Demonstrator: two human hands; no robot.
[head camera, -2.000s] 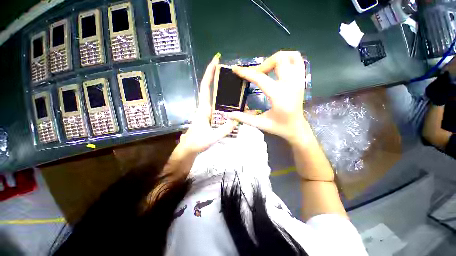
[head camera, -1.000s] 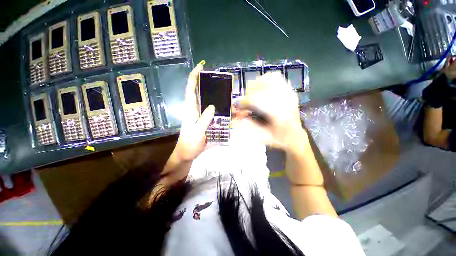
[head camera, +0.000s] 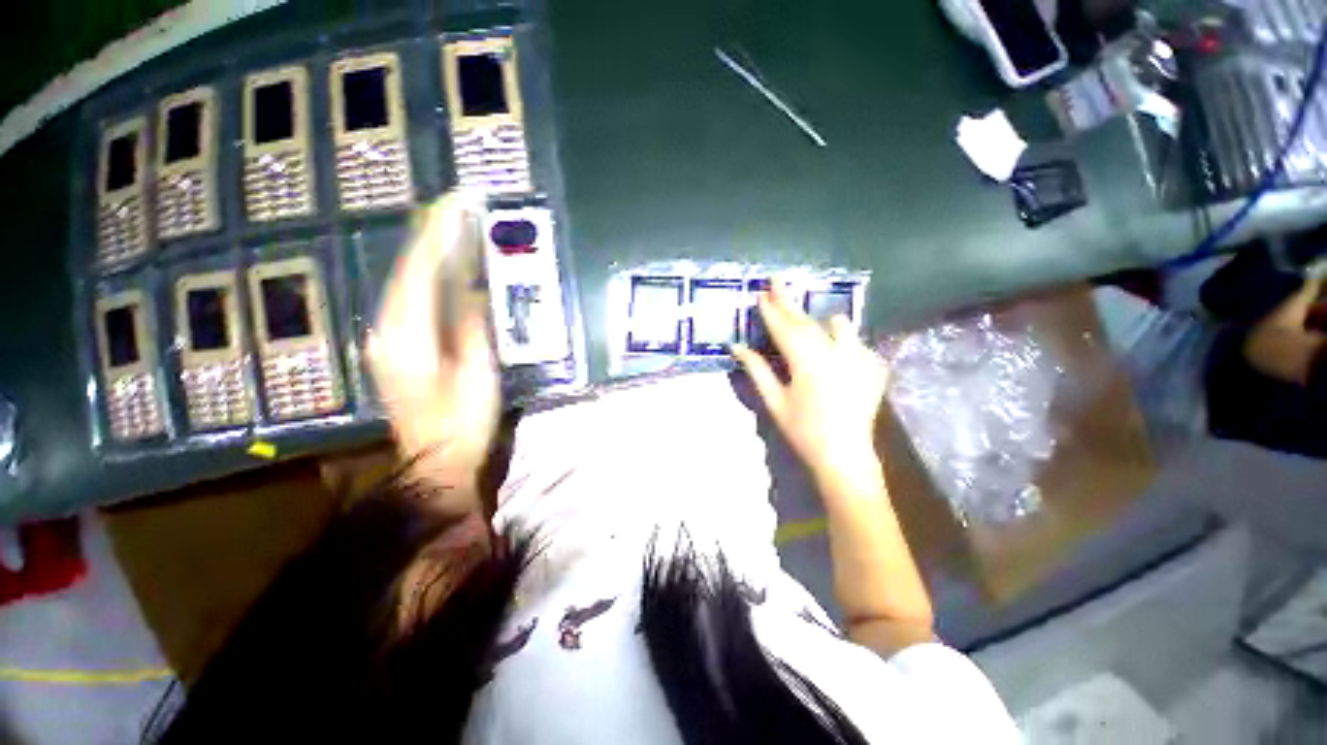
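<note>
The phone tray (head camera: 80, 349) holds gold keypad phones (head camera: 277, 143) in two rows. A phone with its white back up (head camera: 524, 288) lies in the lower right pocket. My left hand (head camera: 434, 349) is blurred over the pocket beside it; a greyish edge shows between thumb and fingers, but I cannot tell whether it holds a phone. My right hand (head camera: 818, 381) is over the lens tray (head camera: 623, 361), thumb and forefinger at a black-bordered screen lens near the tray's right part. Their grip is unclear. Other lenses (head camera: 658, 316) lie to the left.
Thin metal tweezers (head camera: 771, 98) lie at the back. A crumpled white piece (head camera: 991, 144), a dark square frame (head camera: 1048, 191) and a smartphone (head camera: 1023, 37) are at right. A carton (head camera: 1099, 437) of clear film (head camera: 975, 415) stands below the bench edge. Another person's arm (head camera: 1281, 342) is at far right.
The phone held in front of me is no longer there; a white-backed phone now lies in the formerly empty pocket. My left hand moved left over the tray, and my right hand reached the lens tray.
</note>
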